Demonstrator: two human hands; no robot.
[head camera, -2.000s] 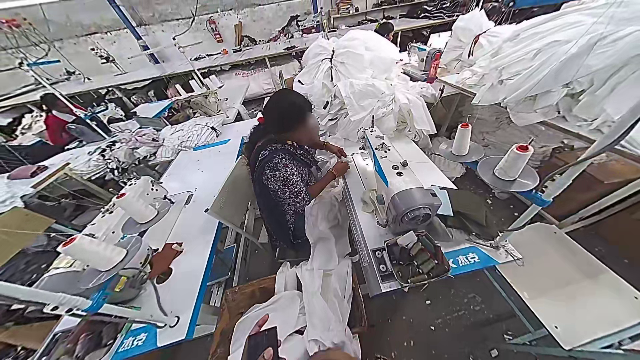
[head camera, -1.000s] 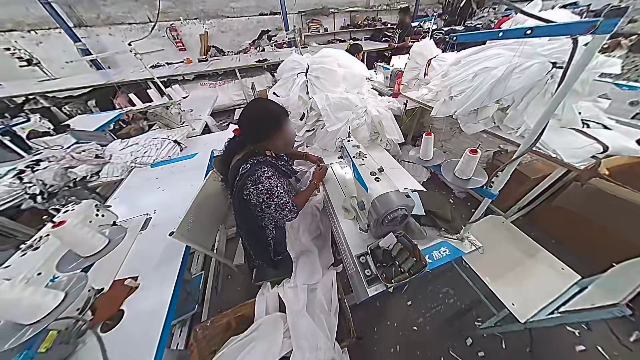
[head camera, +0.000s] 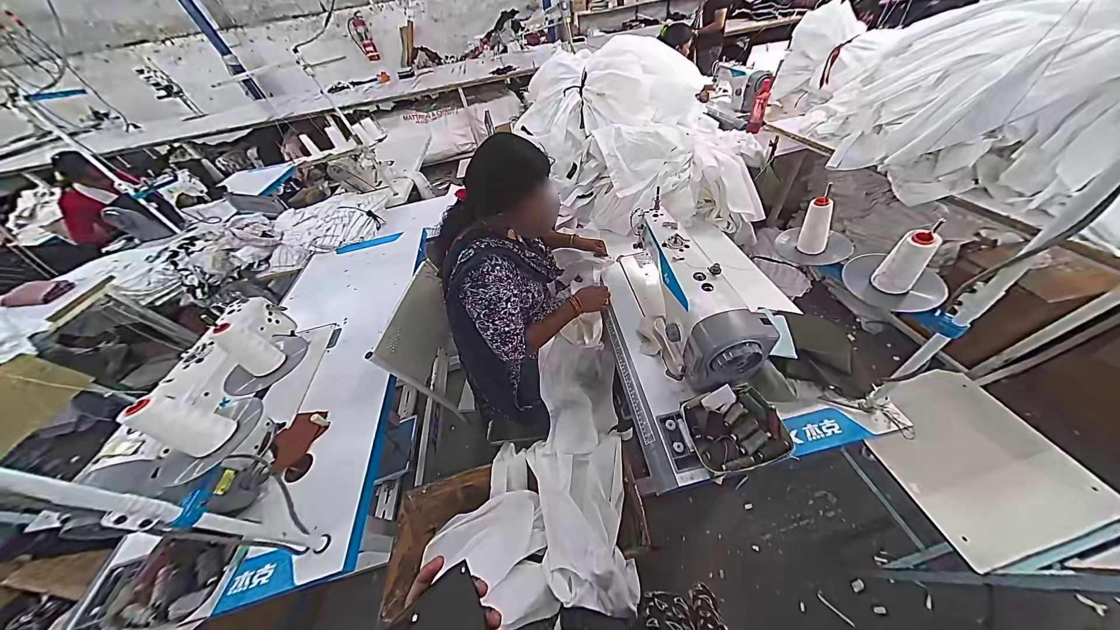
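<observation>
At the bottom edge, my left hand (head camera: 424, 584) holds a dark mobile phone (head camera: 448, 602), with fingertips showing on both sides of it; the rest of the hand is cut off. Just beyond and beside the phone, white fabric (head camera: 573, 499) hangs into a brown cardboard box (head camera: 411, 529). My right hand is not in view. In front, a seated co-worker (head camera: 499, 297) holds the upper end of the white cloth in both hands, beside a white industrial sewing machine (head camera: 691, 262). A basket of dark thread spools or scraps (head camera: 738, 429) stands at the corner of that machine's table.
Another sewing machine (head camera: 210, 394) with white thread cones stands on a table at the left. Thread cones (head camera: 906, 262) and a metal stand pole (head camera: 1006, 289) are at the right. Large white fabric bundles (head camera: 639, 131) lie behind. A bare board (head camera: 997, 464) juts out at lower right; scraps litter the floor.
My left hand and the phone, out of sight one second ago, show at the bottom edge again. The view has swung right and then back left.
</observation>
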